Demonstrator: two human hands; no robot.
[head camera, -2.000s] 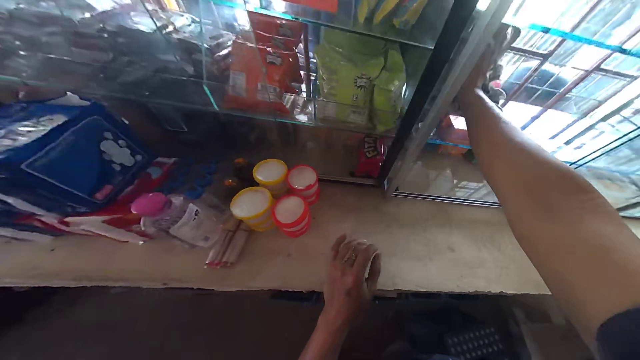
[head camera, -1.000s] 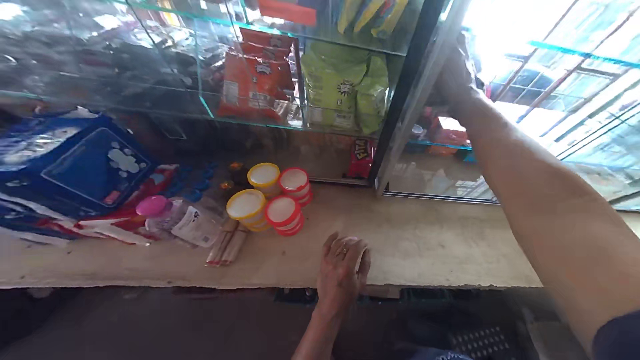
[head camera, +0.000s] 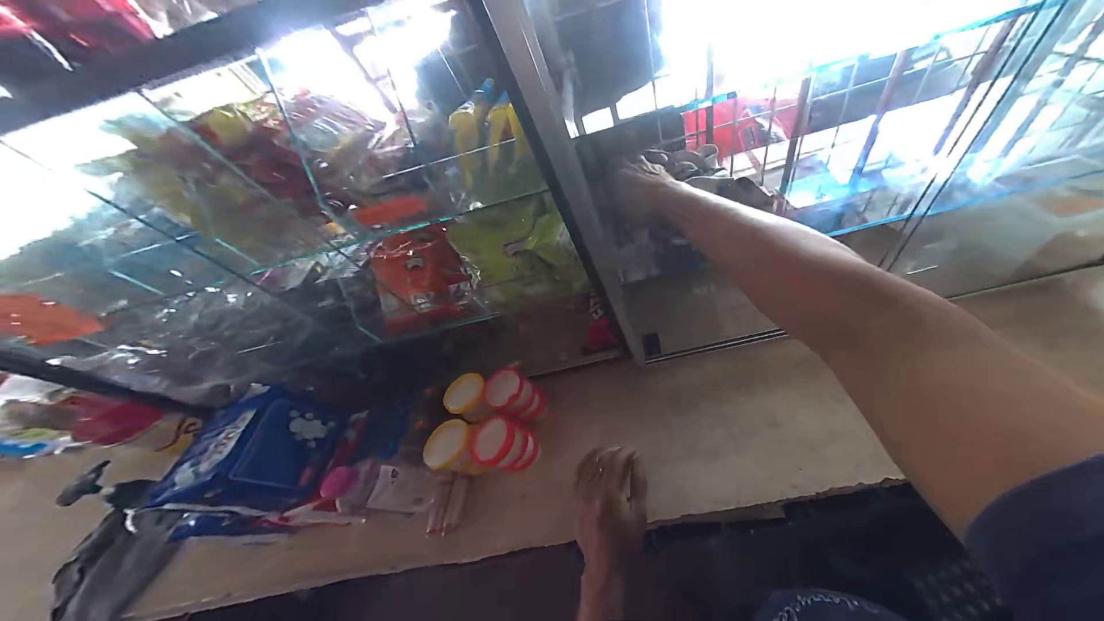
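My right arm stretches into the glass display case (head camera: 561, 172), and my right hand (head camera: 642, 185) is among dark, unclear items on a shelf there; blur hides its fingers and any hold. My left hand (head camera: 611, 483) rests near the counter's front edge, fingers bent and blurred. To its left stand tubs with red rims (head camera: 494, 442) and tubs with yellow rims (head camera: 447, 445), some of them stacked. Thin wrapped sticks (head camera: 447, 503) lie in front of the tubs. Beside them is a clear bottle with a pink cap (head camera: 339, 482).
A blue package (head camera: 272, 448) sits on the counter (head camera: 733, 423) at left, by a grey cloth (head camera: 116, 561) and a dark spray nozzle (head camera: 84, 485). Orange packets (head camera: 423, 276) and green packets (head camera: 517, 246) fill shelves behind glass. A metal frame post (head camera: 569, 181) stands left of my right hand.
The view has tilted and shifted. My right hand, earlier up by the frame post, is now beside dark items inside the case. My left hand stays near the counter edge.
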